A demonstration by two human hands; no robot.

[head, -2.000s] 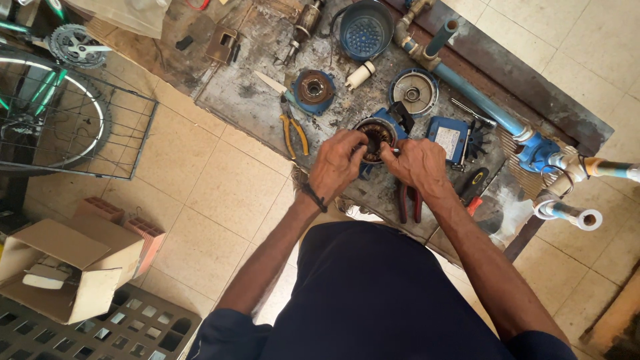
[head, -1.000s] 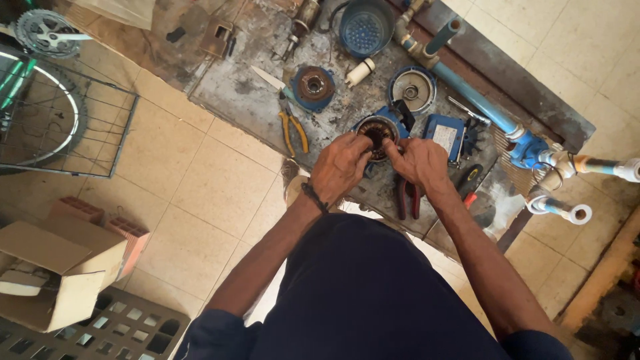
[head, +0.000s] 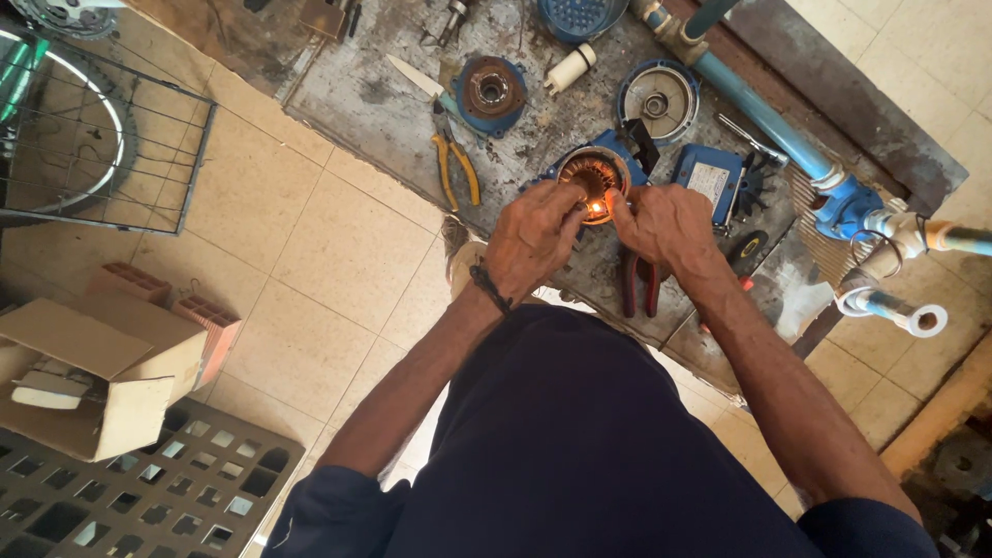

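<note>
A blue electric motor housing with copper windings (head: 590,174) lies on the worn workbench (head: 372,139), its round opening facing up. A small orange flame or glow shows at the opening's near rim, between my hands. My left hand (head: 539,232) bends its fingers at the left side of the rim; my right hand (head: 670,225) has its thumb and fingers at the right side. Whether either holds a lighter or another small thing is hidden by the fingers. Red-handled pliers (head: 642,283) lie below my right hand. Yellow-handled pliers (head: 456,167) lie to the left, near a blue motor end cover (head: 490,94).
Around the housing are a round blue cover (head: 657,101), a white capacitor (head: 570,68), a blue terminal box (head: 707,180), a black fan (head: 750,186) and a screwdriver (head: 748,248). Blue pipes (head: 767,116) cross the right side. A cardboard box (head: 85,349) stands on the floor.
An orange glow has appeared inside the housing's opening; the earlier frames show none. Both hands stay at the rim.
</note>
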